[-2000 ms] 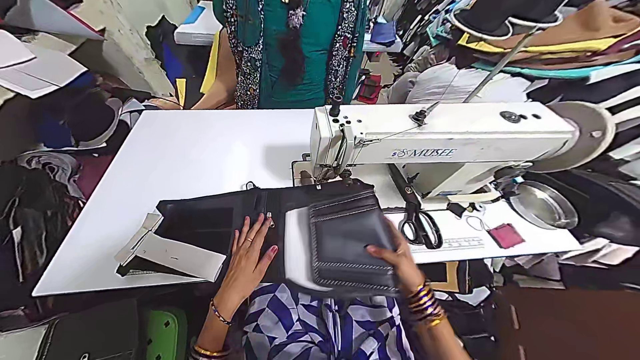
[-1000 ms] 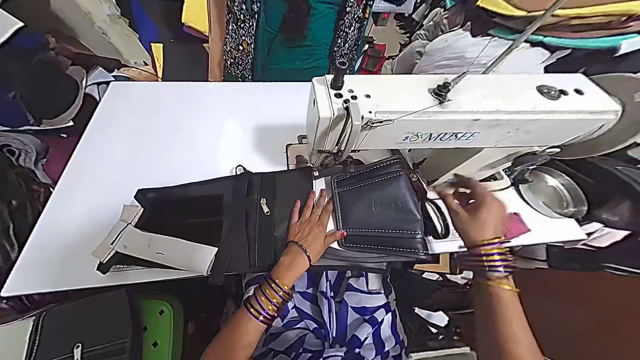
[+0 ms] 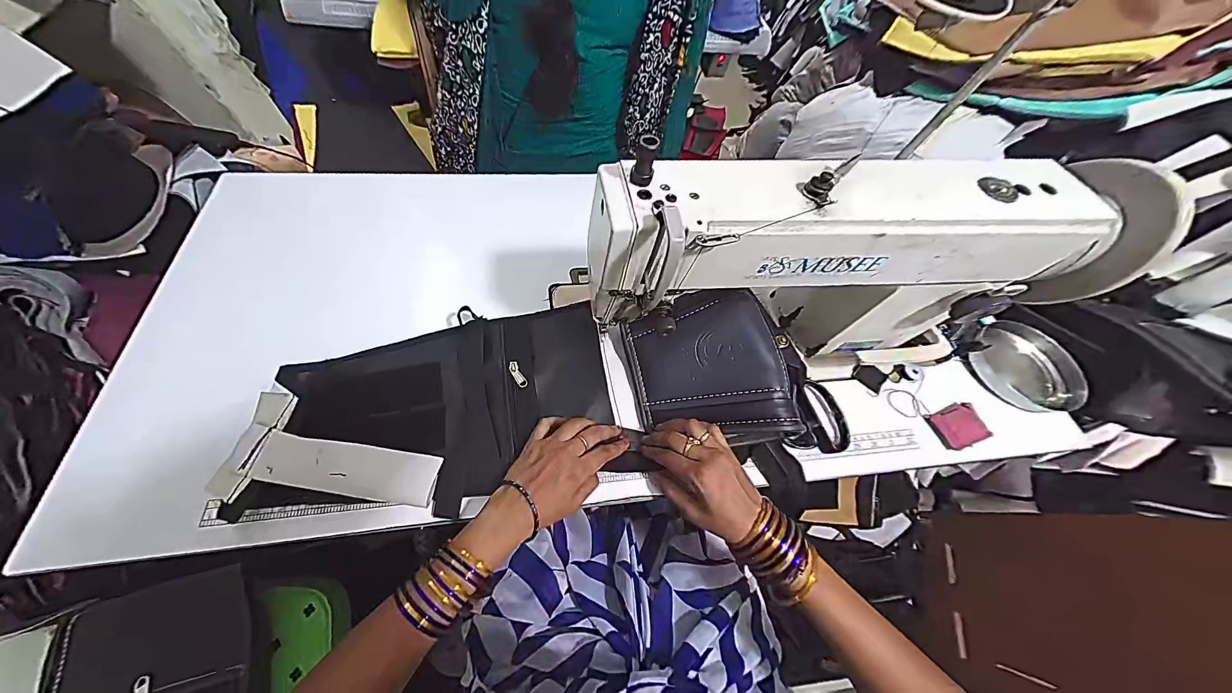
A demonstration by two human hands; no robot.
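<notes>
A black bag panel (image 3: 568,361) lies across the white table, with a zipper pull (image 3: 519,373) near its middle. Its right part is a dark stitched pocket piece (image 3: 717,361), beside a narrow white strip (image 3: 621,380). The head of the white sewing machine (image 3: 847,226) stands over the top of that strip. My left hand (image 3: 568,462) and my right hand (image 3: 698,472) meet at the panel's near edge, fingertips pinching the black material at the foot of the strip. White strips (image 3: 342,467) lie on the panel's left end.
Black-handled scissors (image 3: 825,416) lie right of the panel, partly hidden. Farther right are a maroon fabric piece (image 3: 960,424) and a round metal bowl (image 3: 1028,366). A person in green (image 3: 568,87) is beyond the table. Piled material (image 3: 1059,58) fills the back right.
My right hand has come from beside the scissors to the panel's near edge. My left hand has moved down off the white strip to meet it. The strip now sits under the machine head.
</notes>
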